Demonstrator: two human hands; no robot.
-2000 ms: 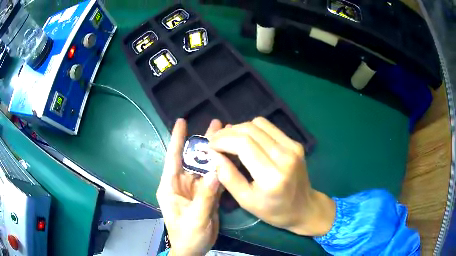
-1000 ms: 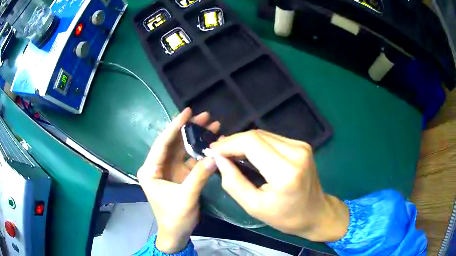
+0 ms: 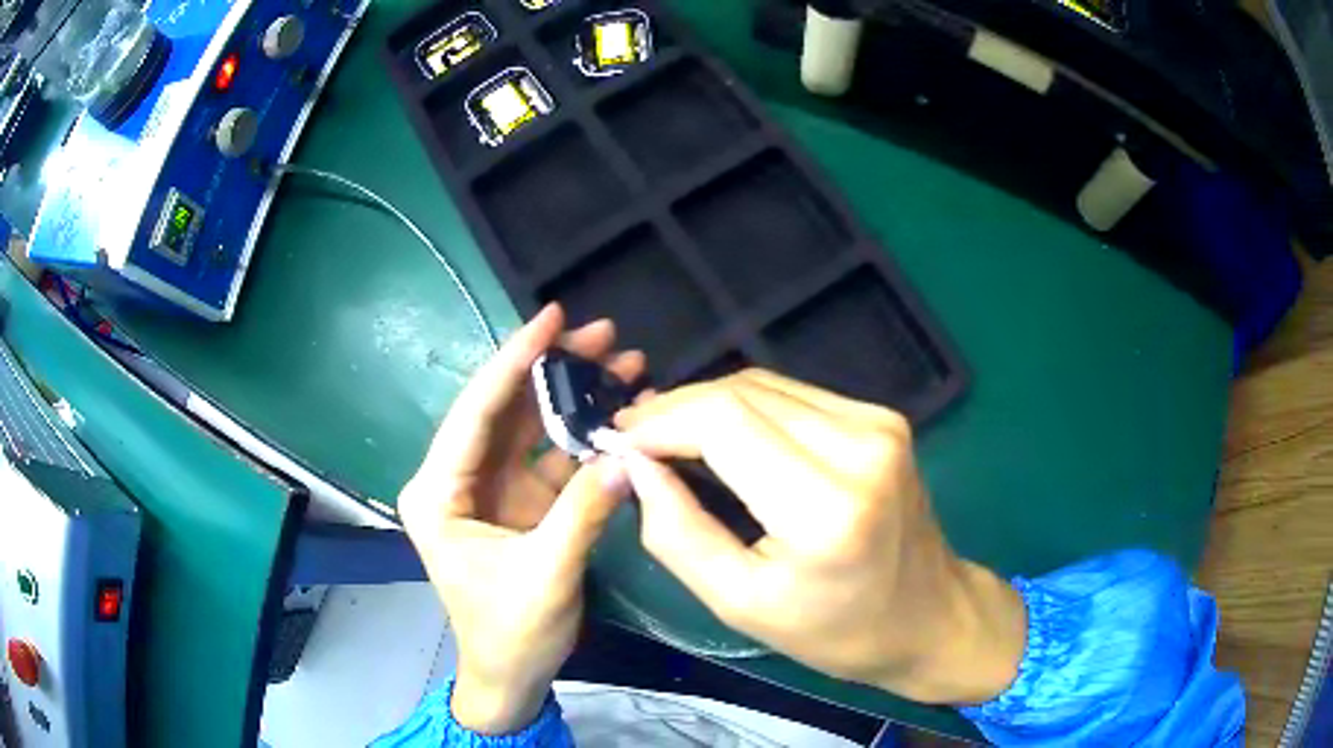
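My left hand (image 3: 504, 533) holds a palm-sized watch case assembly (image 3: 573, 398) between thumb and fingers, tilted, with a glossy black face and a pale rim along its left side. My right hand (image 3: 797, 519) pinches a small white-tipped tool (image 3: 608, 439) at the case's lower edge; the fingers hide most of it. Both hands are bare and above the near end of a black foam tray (image 3: 658, 208). Units sit open side up in the tray's far pockets, one with a white-and-yellow inner part (image 3: 510, 105).
A blue control box (image 3: 198, 183) with knobs stands at the upper left, a clear vessel (image 3: 110, 59) by it. A thin cable (image 3: 417, 231) curves over the green mat (image 3: 1053, 380). A dark raised stand (image 3: 965, 132) is upper right. A grey-white machine (image 3: 66, 607) is lower left.
Since the oldest frame, the case has turned from its bright side to a tilted black face, and the view has shifted so the tray sits higher. Over the last second the hands barely move.
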